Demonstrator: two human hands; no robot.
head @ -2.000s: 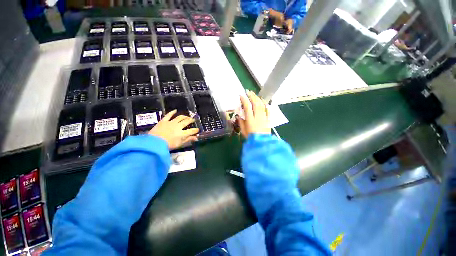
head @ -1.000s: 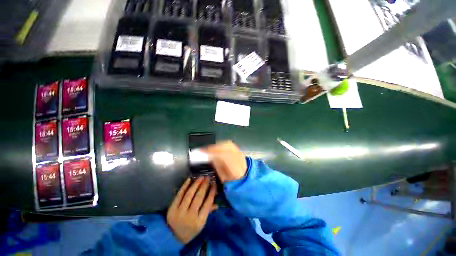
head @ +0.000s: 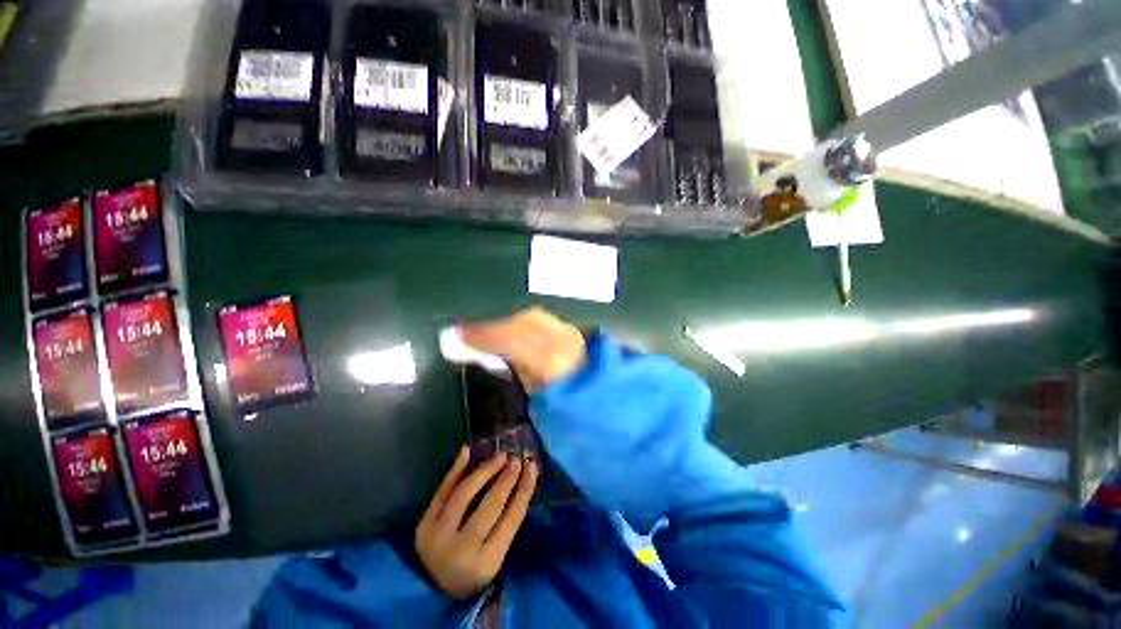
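A black keypad phone [head: 498, 412] lies face up on the dark green bench in front of me. My left hand [head: 473, 522] rests at its near end, fingertips on the keys. My right hand [head: 535, 348] is over its far end and holds a small white cloth or pad [head: 471, 350], partly hidden by the fingers; I cannot tell which it is. A loose printed film [head: 266, 350] reading "15:44" lies to the left. Further left is a film sheet [head: 113, 415] with films in two columns. A white card [head: 573, 268] lies above the phone.
A clear tray [head: 467, 204] of black phones stands behind, with a loose white label [head: 617, 134] in one compartment. A metal post [head: 842, 164] rises at its right corner beside a small brown object. A thin white strip [head: 715, 351] and a pale green stick [head: 845, 273] lie right.
Since a second ago, my right hand has moved with the white piece toward the phone's far end. Two seconds ago, both hands were at the tray and post. The view has shifted down toward the bench.
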